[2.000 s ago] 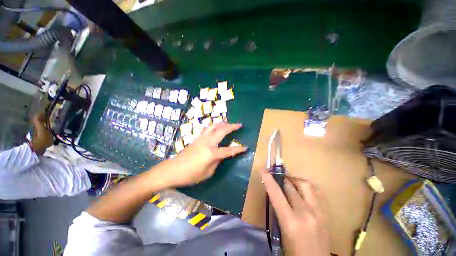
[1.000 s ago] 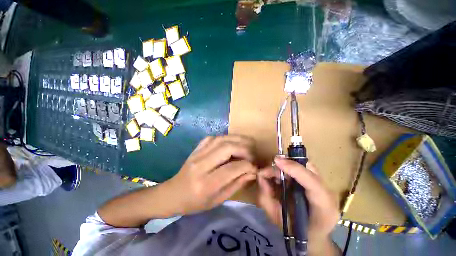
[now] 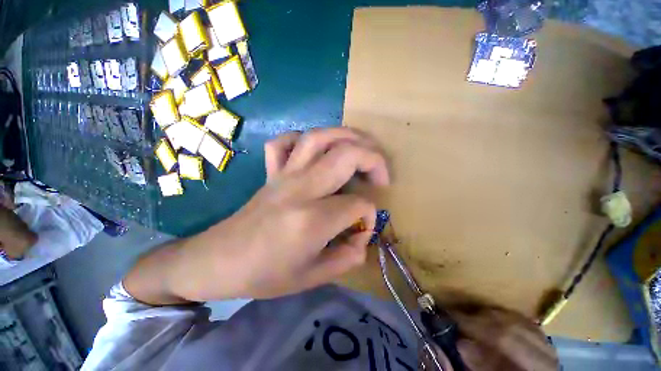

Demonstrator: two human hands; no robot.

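My left hand (image 3: 312, 210) is closed around a small piece over the left part of the cardboard pad (image 3: 478, 167). A tiny dark blue circuit board (image 3: 380, 226) shows at its fingertips, with a bit of orange-yellow beside it; the rest is hidden by the fingers. My right hand (image 3: 507, 339), blurred at the bottom edge, holds the soldering iron (image 3: 443, 335) by its black handle. The iron's tip and the thin bent solder feed tube (image 3: 395, 287) meet close to the board; exact contact cannot be told.
Loose battery cells (image 3: 197, 98) lie piled on the green mat (image 3: 290, 65). A blister tray (image 3: 101, 94) with filled rows is to their left. A bagged part (image 3: 502, 61) lies at the pad's top. A cable connector (image 3: 617, 209) is at right. Another person's arm (image 3: 36, 239) shows at left.
My left hand went from the cell pile to over the cardboard and closed on a piece. The iron, earlier pointing up the pad, now points up-left at that piece. The view has shifted closer.
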